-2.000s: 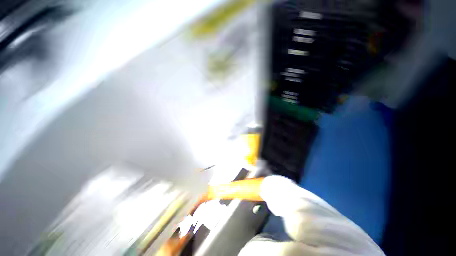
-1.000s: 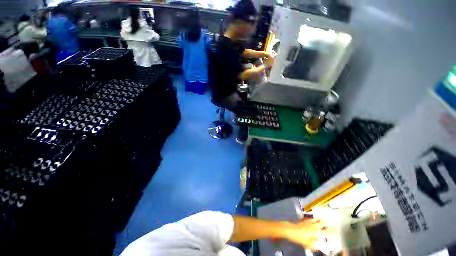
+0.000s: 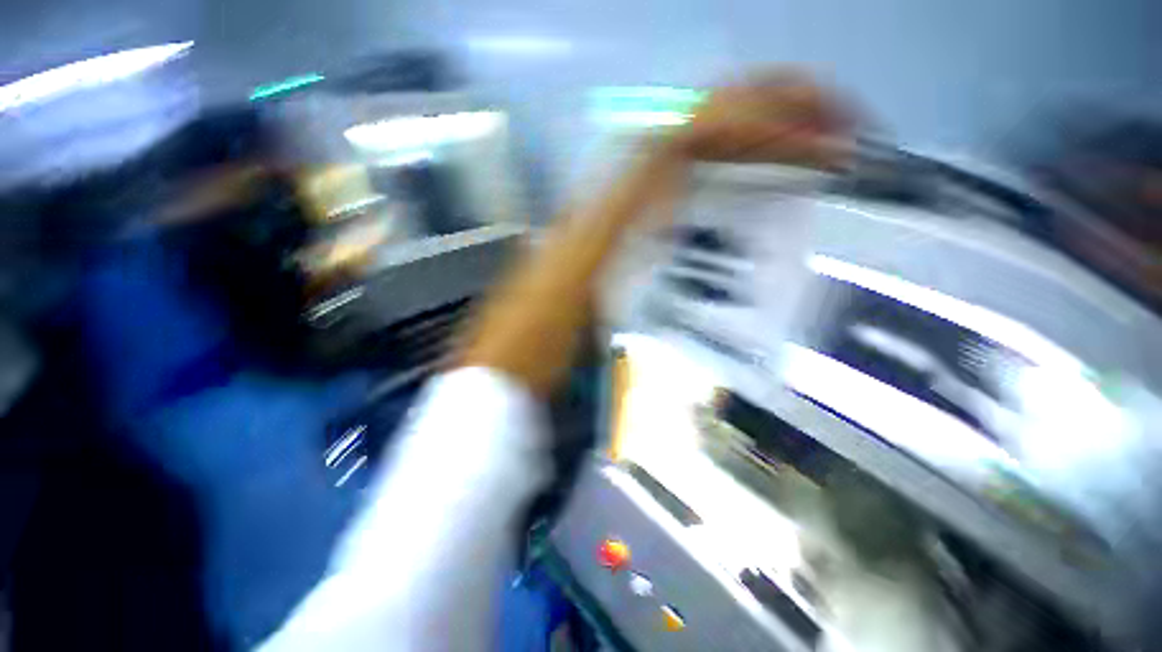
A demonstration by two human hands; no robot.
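The frame is strongly blurred. My left arm, in a white sleeve, reaches up from the lower left, and my left hand (image 3: pixel 777 121) is at the top edge of the grey-white machine (image 3: pixel 752 242). The fingers are smeared, so I cannot tell whether they hold anything. Dark objects (image 3: pixel 943 178) lie on top of the machine just right of the hand. Below, the brightly lit bed (image 3: pixel 675 427) shows with a dark block (image 3: pixel 796 446) on it. I see no clear right hand.
The sloping front panel (image 3: pixel 573 510) has a red-orange knob (image 3: pixel 613 554), a pale button (image 3: pixel 640 583) and a yellow button (image 3: pixel 672 618). A yellow upright bar (image 3: pixel 621 405) stands at the opening. The bright screen (image 3: pixel 911 357) is at right. A blurred person and another machine (image 3: pixel 440 191) are at left.
The view has swung right towards the machine. My left hand has moved from the lit bed up to the machine's top. The black tray stacks at left have left the picture.
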